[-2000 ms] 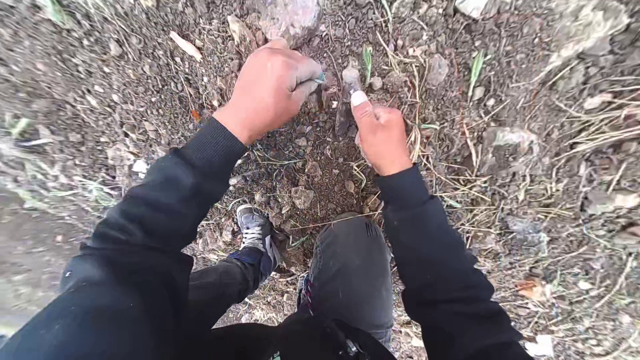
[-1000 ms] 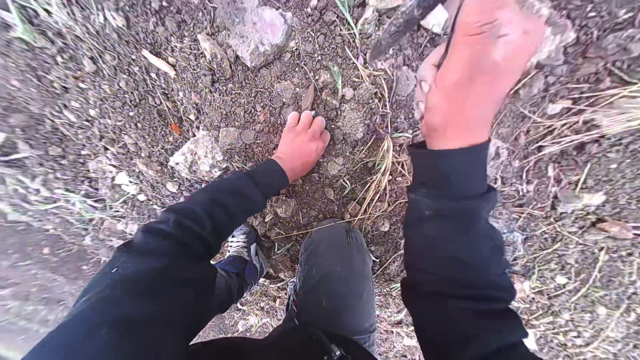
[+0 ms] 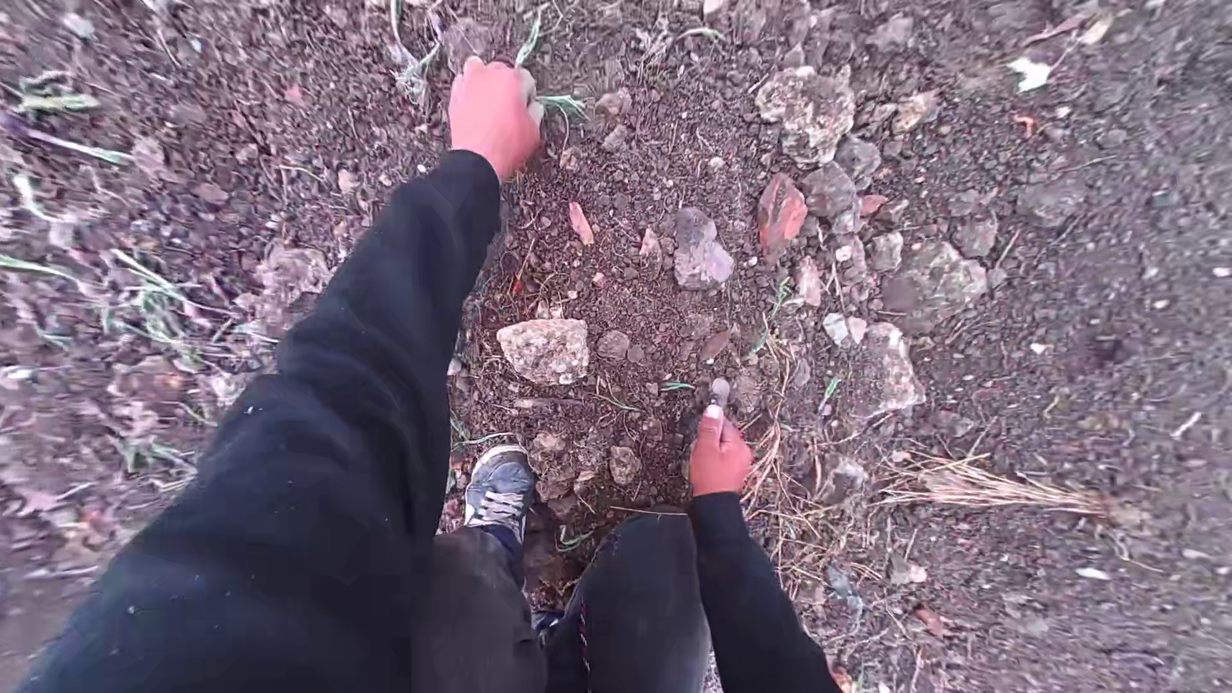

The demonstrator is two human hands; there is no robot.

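My left hand (image 3: 496,115) reaches far forward, back upward, with its fingers curled at the soil beside green plant shoots (image 3: 561,103). Part of a shoot shows at its fingertips, but whether the fingers grip it cannot be made out. Nearer my body, my right hand (image 3: 720,457) is closed around a tool's handle, whose rounded grey end (image 3: 720,387) sticks out past the thumb. The rest of that tool is hidden by the hand or lost against the dark soil.
A pale stone (image 3: 546,351) lies between my arms. A reddish stone (image 3: 782,214) and a large rough rock (image 3: 807,111) lie ahead to the right. Dry straw (image 3: 991,483) spreads at the right. My shoe (image 3: 500,489) and bent knee (image 3: 640,577) are close below.
My left hand has moved forward, away from my body. My right hand, raised with a dark blade a second ago, is now low near my knee. The view has shifted.
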